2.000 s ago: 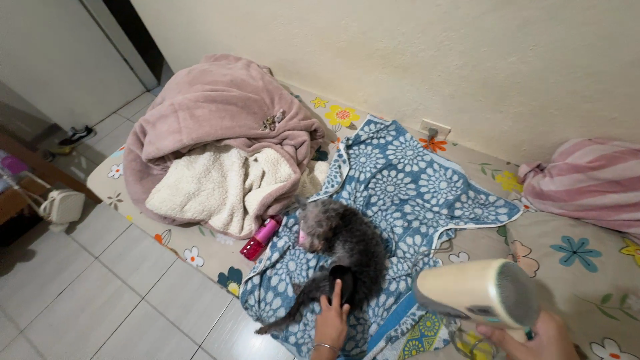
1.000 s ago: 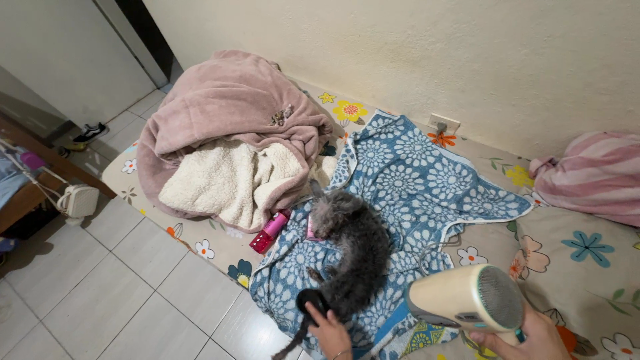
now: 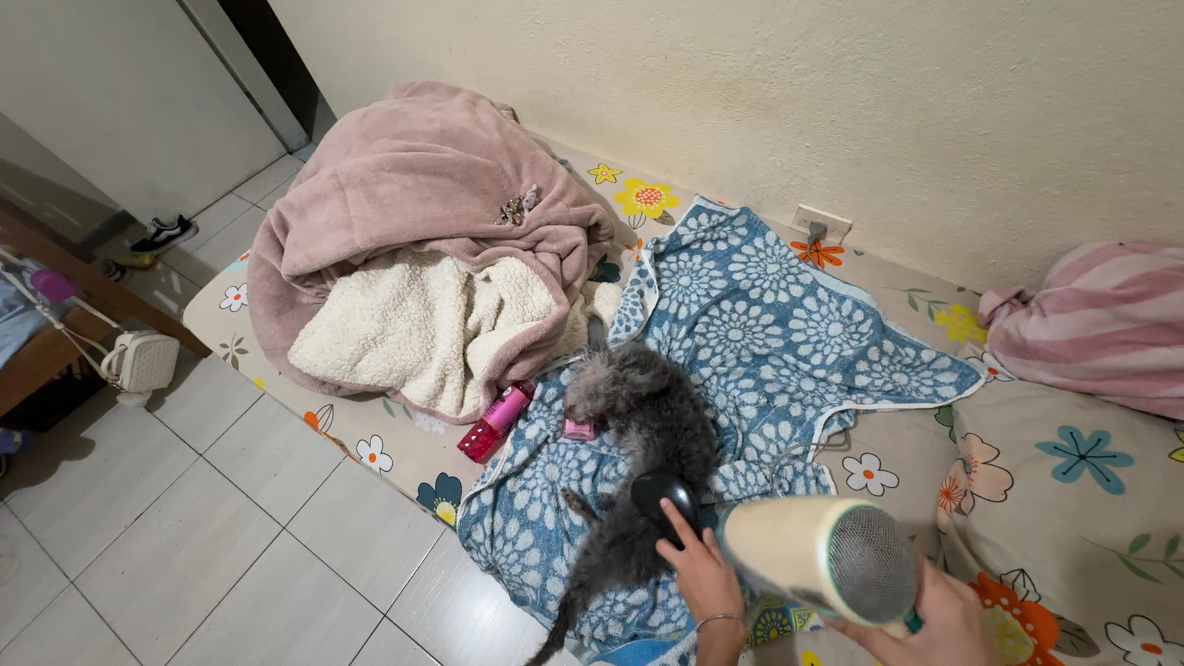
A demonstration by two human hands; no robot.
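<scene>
A curly grey dog (image 3: 666,421) lies on a blue towel with white flower patterns (image 3: 740,324), spread over a flowered bed. My left hand (image 3: 705,578) holds a black oval brush (image 3: 668,499) against the fur of its hindquarters; the brush's underside is hidden. In my right hand (image 3: 934,624) is a cream hair dryer (image 3: 814,555), its mesh back towards me and its front end beside the brush. Near the dog's head a small pink object (image 3: 579,428) rests on the towel. A pink bottle (image 3: 497,421) lies at the towel's left edge.
A pink fleece blanket (image 3: 416,176) is heaped at the bed's upper left. Against the wall, a plug sits in a socket (image 3: 821,222). A pink striped cloth bundle (image 3: 1101,324) lies at right. Tiled floor (image 3: 176,546) borders the bed; a white bag (image 3: 146,363) hangs at left.
My left hand has moved the brush from near the tail base up the dog's hindquarters. The hair dryer has come closer to the brush.
</scene>
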